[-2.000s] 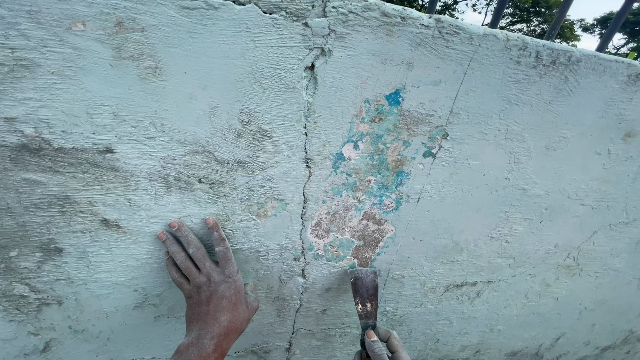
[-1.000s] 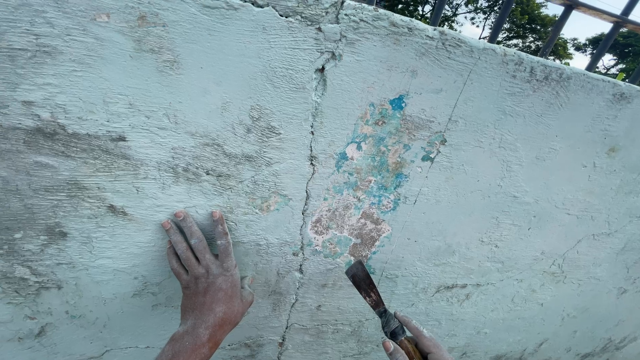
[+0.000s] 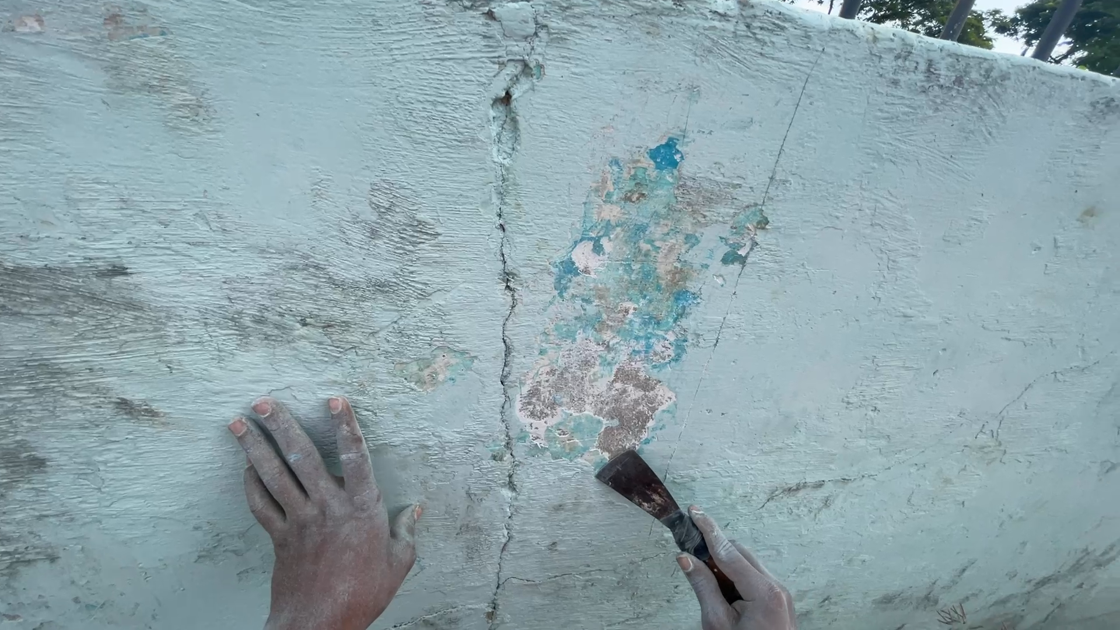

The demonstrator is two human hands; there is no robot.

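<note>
My right hand [image 3: 739,577], dusty with pale powder, grips the handle of a paint scraper [image 3: 643,486] at the lower middle. The scraper tilts up and left, its blade edge at the bottom of a scraped patch [image 3: 630,306] where blue, green, pinkish and grey layers show. Whether the edge presses on the wall, I cannot tell. My left hand [image 3: 332,516] rests flat on the pale green painted wall [image 3: 875,350], fingers spread, holding nothing, left of a long vertical crack [image 3: 505,332].
The wall fills most of the view and bears dark stains, thin cracks and a small chipped spot [image 3: 437,367]. Beyond its top edge [image 3: 945,44], at the upper right, stand dark metal bars [image 3: 1057,26] with trees behind.
The scraper was nearly upright at the patch's lower edge two seconds ago; it now slants up and left. My left hand has stayed on the wall.
</note>
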